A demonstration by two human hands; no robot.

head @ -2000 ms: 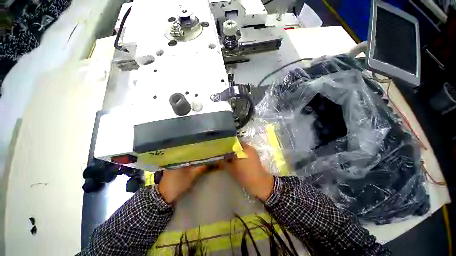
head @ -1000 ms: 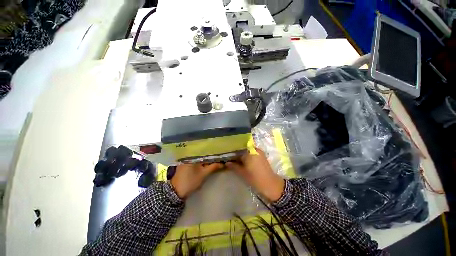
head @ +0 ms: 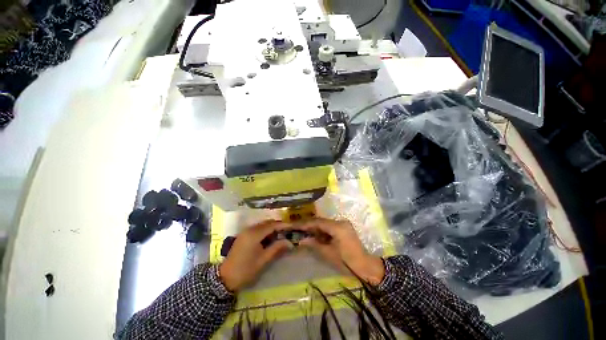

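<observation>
The sewing machine (head: 266, 99) has a white head with a dark and yellow front end. My left hand (head: 256, 249) and my right hand (head: 339, 249) meet in front of the head, fingertips close together. Between them they hold a small black band piece (head: 296, 235), bent into a loop. An orange-yellow plate (head: 299, 213) shows under the head just beyond my fingers. A single black ring (head: 228, 246) lies beside my left hand. A pile of sewn black loops (head: 163, 214) lies left of the machine.
A large clear plastic bag (head: 525, 226) of black pieces stands open on the right. A control panel (head: 512, 76) is at the right rear. Yellow tape (head: 373, 199) edges the work surface. A metal plate (head: 156, 282) lies under the loop pile. Black bits (head: 49, 284) lie far left.
Both hands have come back from under the head towards me, and the black piece now shows between them. The orange-yellow plate has come into view. The camera view has shifted slightly.
</observation>
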